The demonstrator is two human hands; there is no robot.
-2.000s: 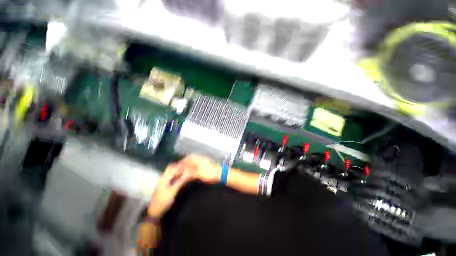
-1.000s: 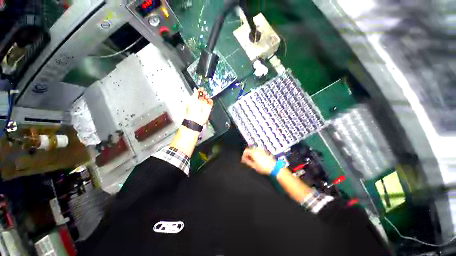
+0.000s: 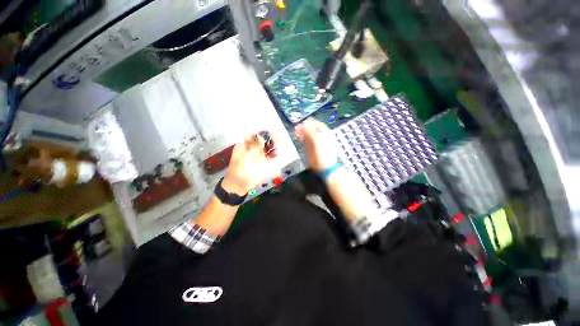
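Note:
My left hand (image 3: 249, 167), with a black wristband, holds a small dark shiny workpiece (image 3: 266, 142) at its fingertips, over the front edge of the white machine bed. My right hand (image 3: 318, 146), with a blue wristband, is just right of it, between the bed and a blister tray (image 3: 381, 143). Its fingers are blurred, and whether they hold anything cannot be told. The tray has rows of pockets that look filled. A shallow clear box of glittering teal-silver parts (image 3: 297, 90) lies beyond my right hand.
Two red-brown jigs (image 3: 162, 193) lie on the white machine bed (image 3: 216, 83), with black pieces beside them. A black-headed flexible arm (image 3: 329, 75) stands over the parts box. Red-handled clamps (image 3: 458, 218) are at the right. An amber cylinder (image 3: 86, 170) is at the left.
The view has shifted towards the machine bed. My left hand has moved from the parts box to over the bed's edge. My right hand has moved up beside it from the tray's near corner.

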